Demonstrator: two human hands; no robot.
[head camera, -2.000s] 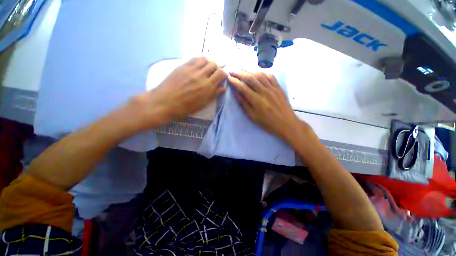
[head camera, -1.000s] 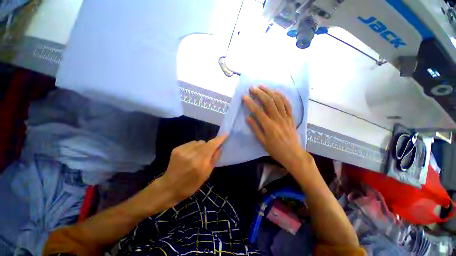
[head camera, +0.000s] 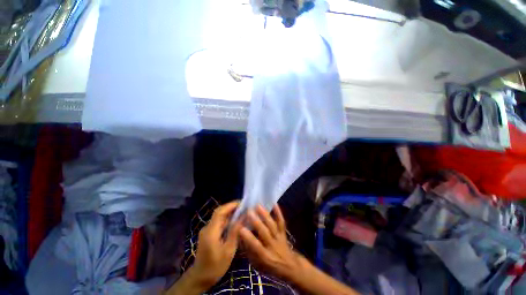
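Observation:
A pale blue cut panel (head camera: 288, 124) runs from under the machine head (head camera: 282, 8) over the table edge and down to the lap. Its upper part is lost in glare. My left hand (head camera: 218, 242) and my right hand (head camera: 268, 242) are close together at the bottom, both gripping the panel's gathered lower end. The fingertips are slightly blurred. A flat pale blue stack of panels (head camera: 138, 69) lies left of the needle and overhangs the table edge.
Black-handled scissors (head camera: 467, 109) lie on a grey pad at right. Fabric strips (head camera: 29, 57) lie upper left. Crumpled blue cloth (head camera: 138, 178) hangs below the table at left. A blue-framed holder (head camera: 320, 230) with a pink box (head camera: 354, 231) and a red cloth (head camera: 461, 167) are at lower right.
Both hands have moved down off the table to the lap. The panel is drawn down with them, now long and gathered at its lower end. The view has shifted, and the machine head sits higher.

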